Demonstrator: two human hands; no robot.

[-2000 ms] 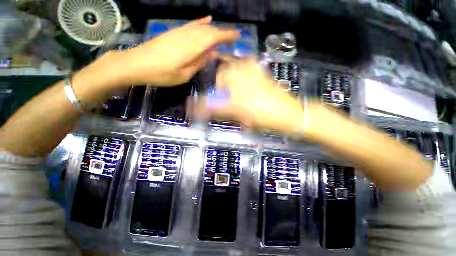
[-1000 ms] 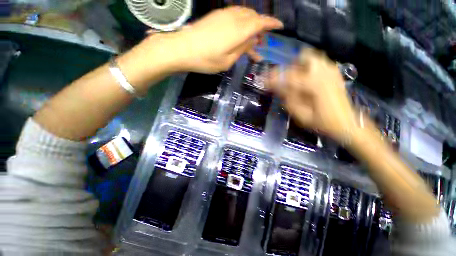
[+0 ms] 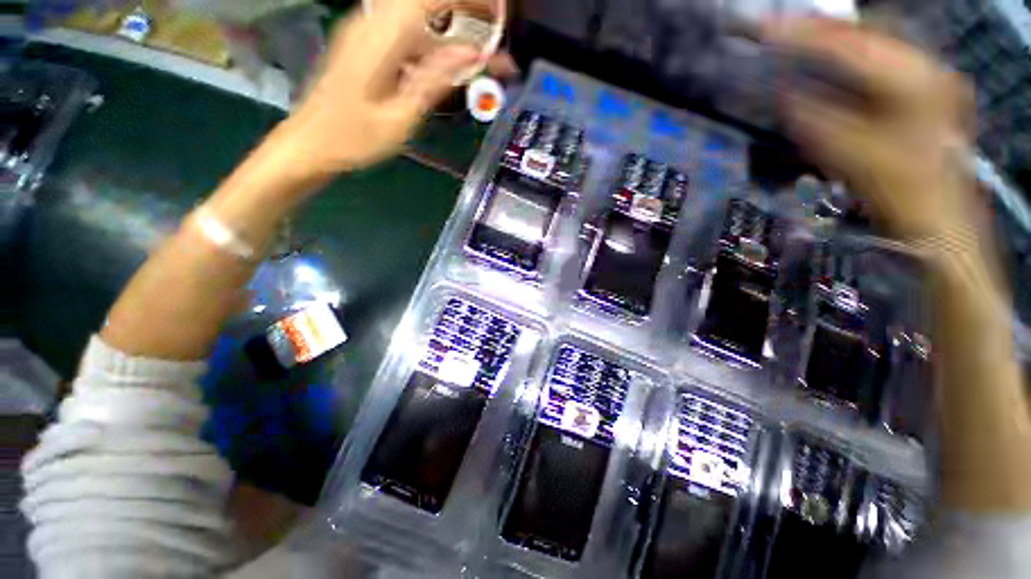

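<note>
Black keypad phones (image 3: 554,486) lie in pockets of a clear blister tray (image 3: 367,390), in two rows, keypads toward the back. A clear film sheet with blue prints (image 3: 616,104) lies along the tray's back edge. My left hand (image 3: 379,85) is raised beyond the tray's back left corner, fingers bent, beside a small round white thing with an orange centre (image 3: 485,100); whether it holds anything is unclear. My right hand (image 3: 871,107) is blurred above the back right, near a whitish thing (image 3: 808,9); its grip cannot be told.
A cream fan (image 3: 481,34) is partly hidden behind my left hand. A dark piece with a white and orange label (image 3: 305,336) and crumpled clear plastic (image 3: 300,277) lie left of the tray on the green mat (image 3: 136,226). Another clear tray (image 3: 40,119) shows at the far left.
My hands have moved apart from over the back row, left hand to the left, right hand up and right. The back-row phones are uncovered. The view has shifted left.
</note>
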